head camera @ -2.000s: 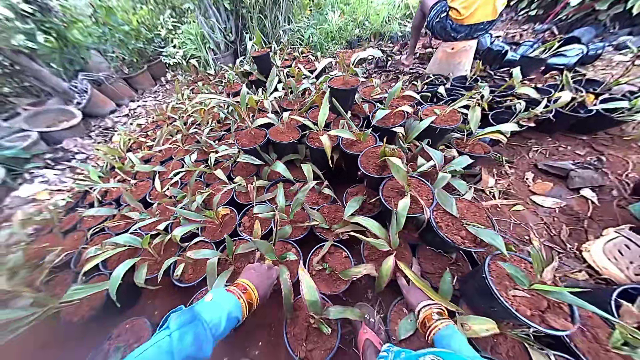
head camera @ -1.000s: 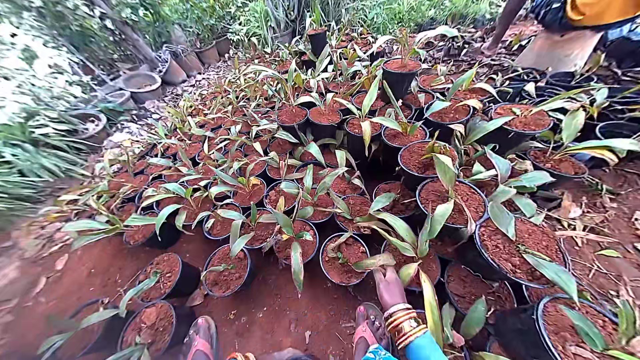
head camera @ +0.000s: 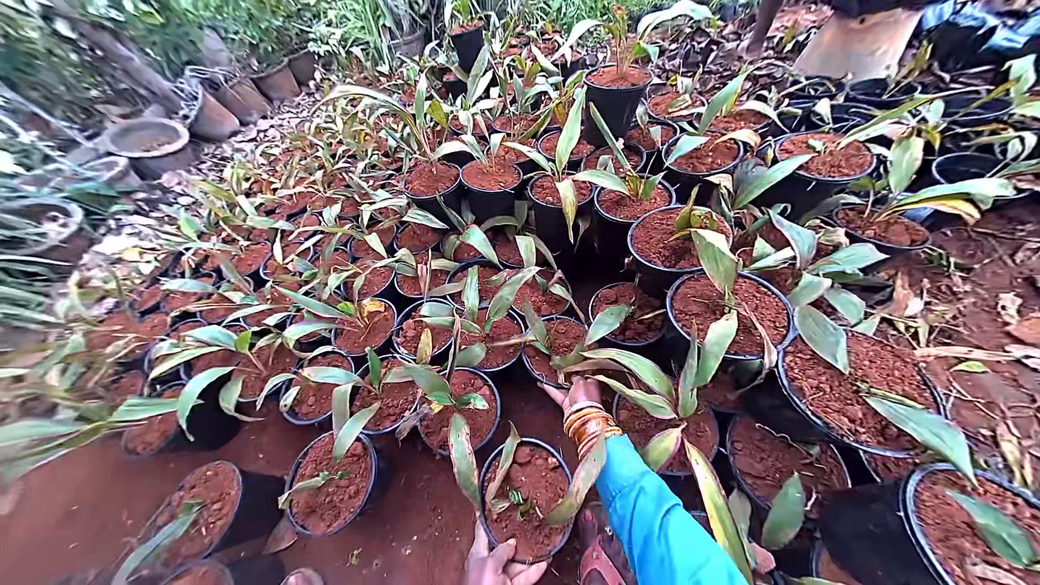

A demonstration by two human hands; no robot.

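At the bottom centre, my left hand (head camera: 497,562) holds the near rim of a black plastic pot (head camera: 528,497) filled with red soil, with a long-leaved plant in it. My right hand (head camera: 578,396), with bangles at the wrist and a blue sleeve, reaches farther out. Its fingers are at the near side of another potted plant (head camera: 559,345) in the packed group; leaves partly cover them, so the grip is unclear. A soil-filled pot (head camera: 333,485) stands left of the held one, and a tilted pot (head camera: 207,508) lies beyond it.
Rows of potted plants cover the ground ahead. Larger soil-filled pots (head camera: 857,390) crowd the right side. Old round planters (head camera: 149,145) line the left edge. A sandalled foot (head camera: 600,556) is below my right arm. At the top right, a person's arm (head camera: 764,24) is partly in view.
My left hand has come into view at the bottom, on a pot's rim. My right hand has moved from the leaves beside a pot to another pot in the group.
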